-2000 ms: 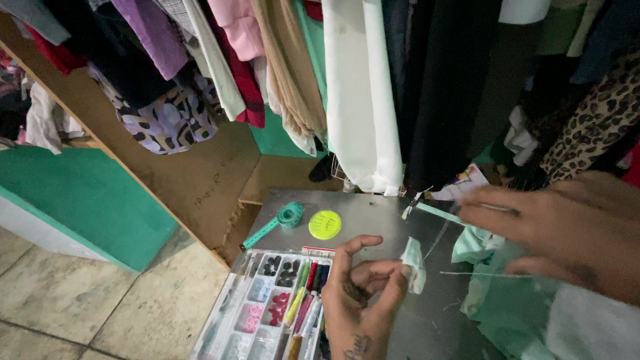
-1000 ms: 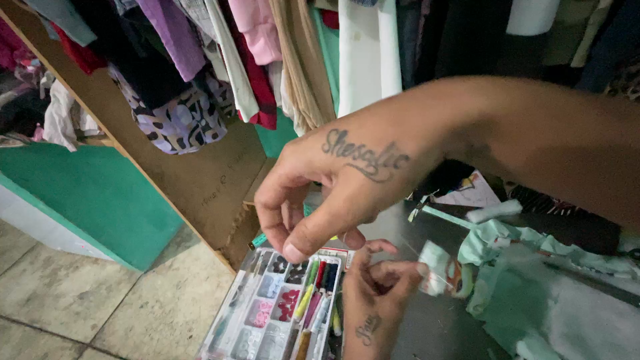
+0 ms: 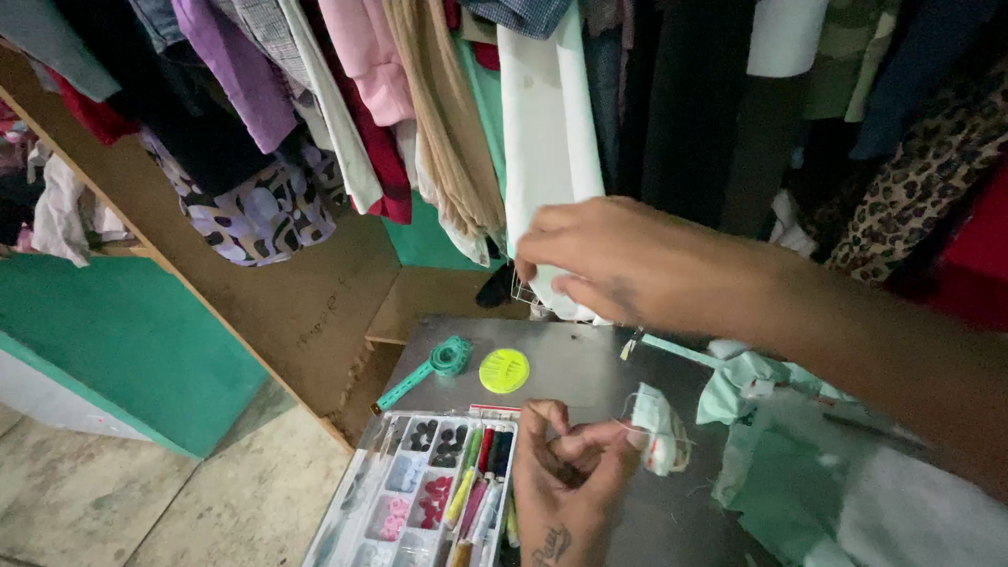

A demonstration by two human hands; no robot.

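Observation:
My left hand (image 3: 579, 457) rises from the bottom middle, palm side up, its fingertips pinching a small folded piece of mint fabric (image 3: 660, 429) with loose thread and orange-red stitches. Above and to the right, my right hand (image 3: 602, 256) reaches in from the right edge with curled fingers in front of the hanging white garment; whether it grips a needle or thread cannot be seen. A sewing box (image 3: 429, 480) of buttons and thread spools lies left of my left hand. Behind it are a teal tape measure (image 3: 449, 357) and a round yellow-green needle case (image 3: 504, 371).
Mint fabric (image 3: 756, 378) and sheer green material (image 3: 787, 472) cover the right part of the dark tabletop (image 3: 551, 358). Clothes, including a white garment (image 3: 547, 126), hang behind it. A wooden panel (image 3: 260, 315) stands at the left, above the tiled floor (image 3: 79, 488).
My right hand has moved from in front of the sewing box, up and to the right, uncovering the tape measure and needle case. My left hand still holds the small fabric piece.

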